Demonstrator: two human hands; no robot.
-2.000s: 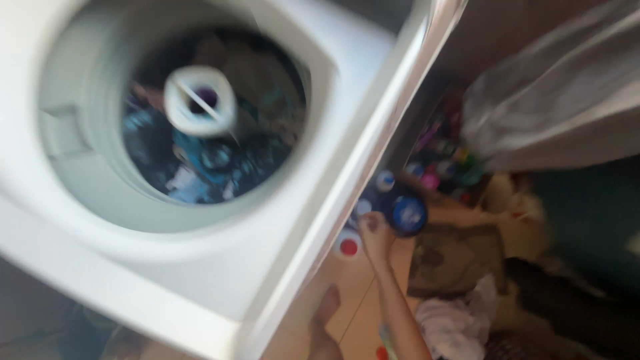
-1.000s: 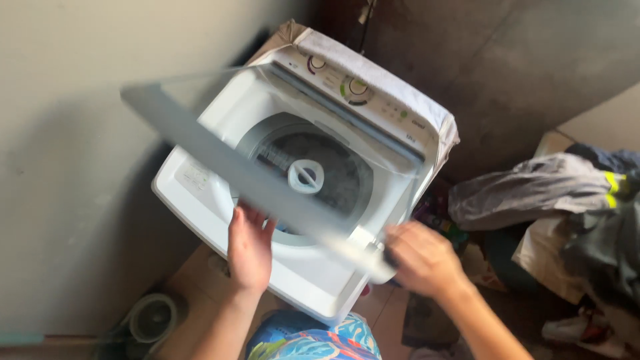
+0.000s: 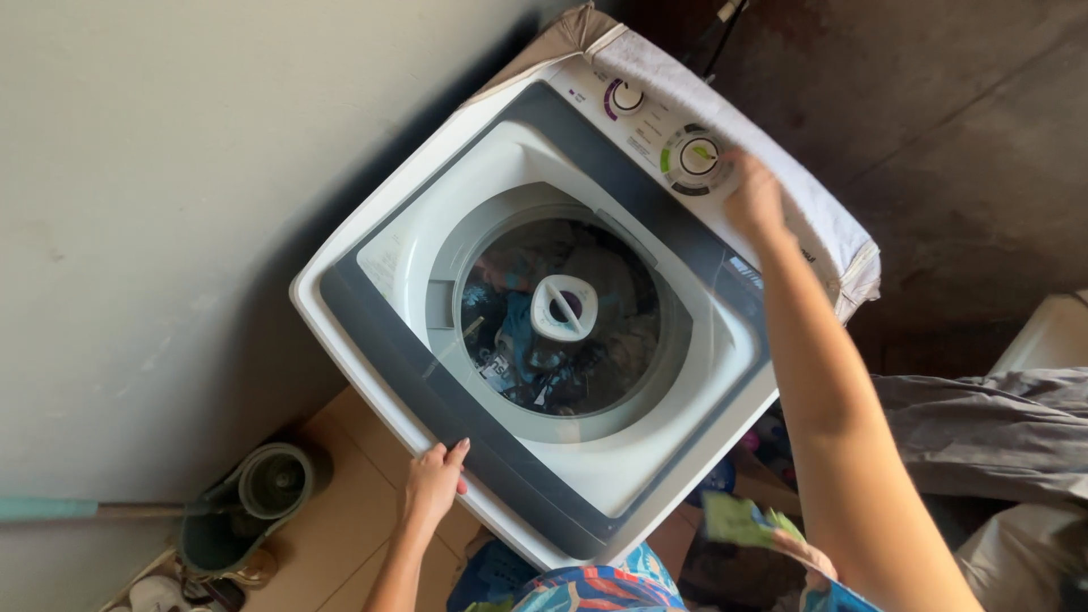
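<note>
A white top-loading washing machine (image 3: 408, 433) has its glass lid (image 3: 501, 463) down. Through the glass, dark and blue clothes (image 3: 510, 340) lie in the drum around a white agitator cap (image 3: 564, 308). My left hand (image 3: 435, 483) rests on the front edge of the lid, thumb on top, holding nothing. At the control panel, my right hand (image 3: 754, 194) is beside the larger dial (image 3: 699, 157), fingers bent toward it; whether they touch a control cannot be told. The smaller dial (image 3: 627, 97) is farther left on the panel.
A fabric cover (image 3: 722, 119) is folded back behind the panel. At lower left, a mop bucket (image 3: 212, 527) with a handle (image 3: 51, 508) stands near shoes (image 3: 157, 595). Grey cloth (image 3: 986, 429) hangs at the right. A wall (image 3: 153, 212) runs close along the machine's left side.
The lid, raised with both hands at it one second ago, is now down. My right hand has moved from the lid up to the control panel. The view has shifted largely since two seconds ago.
</note>
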